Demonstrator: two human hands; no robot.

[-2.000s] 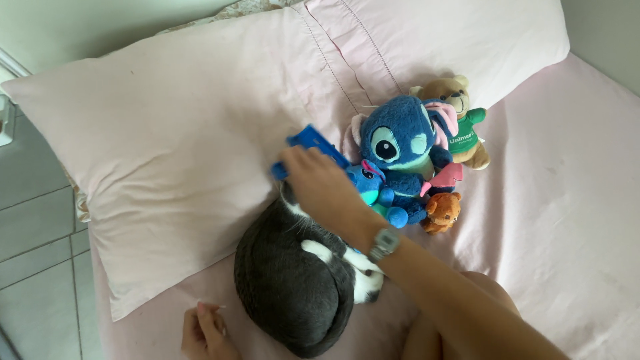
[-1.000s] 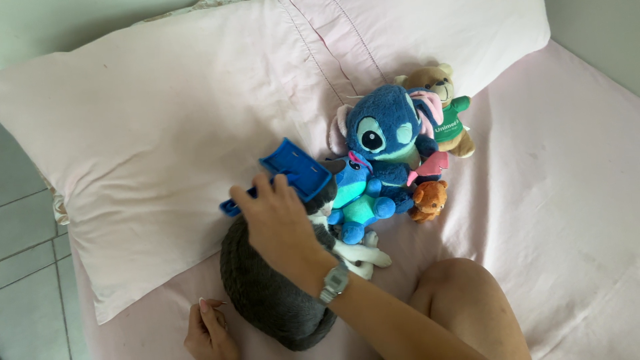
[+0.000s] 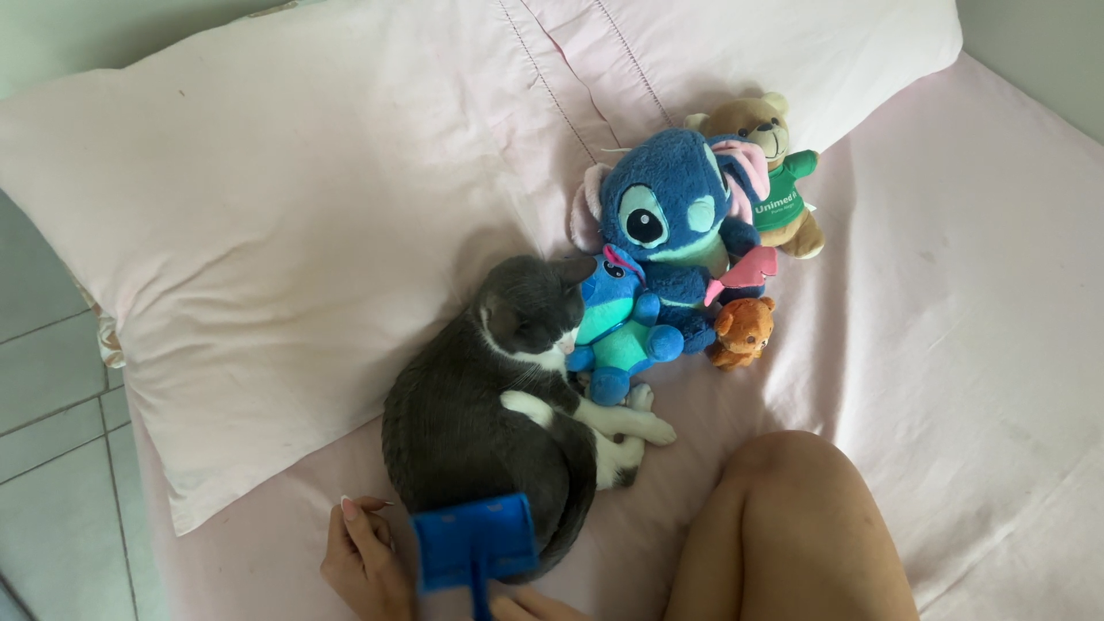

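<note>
A grey-and-white cat [image 3: 483,414] lies curled on its side on the pink sheet, its head against a small blue plush toy [image 3: 617,323]. At the bottom edge my right hand [image 3: 535,606], mostly out of frame, holds the handle of a blue pet slicker brush [image 3: 474,542]. The brush head, slightly blurred, overlaps the cat's hindquarters and tail in view; whether it touches the fur I cannot tell. My left hand [image 3: 369,561] rests just left of the brush, beside the cat's lower back, with its fingers curled. Whether it grips anything is unclear.
A pink pillow [image 3: 285,216] lies behind the cat. A large blue plush toy [image 3: 673,207], a teddy bear in a green shirt [image 3: 772,177] and a small orange plush bear [image 3: 743,332] sit to the right. My bent knee [image 3: 793,509] is at lower right; floor tiles [image 3: 60,431] show at left.
My right hand has moved with the brush from the cat's head down to its hindquarters, uncovering the head and upper back. My left hand stays near the cat's lower back.
</note>
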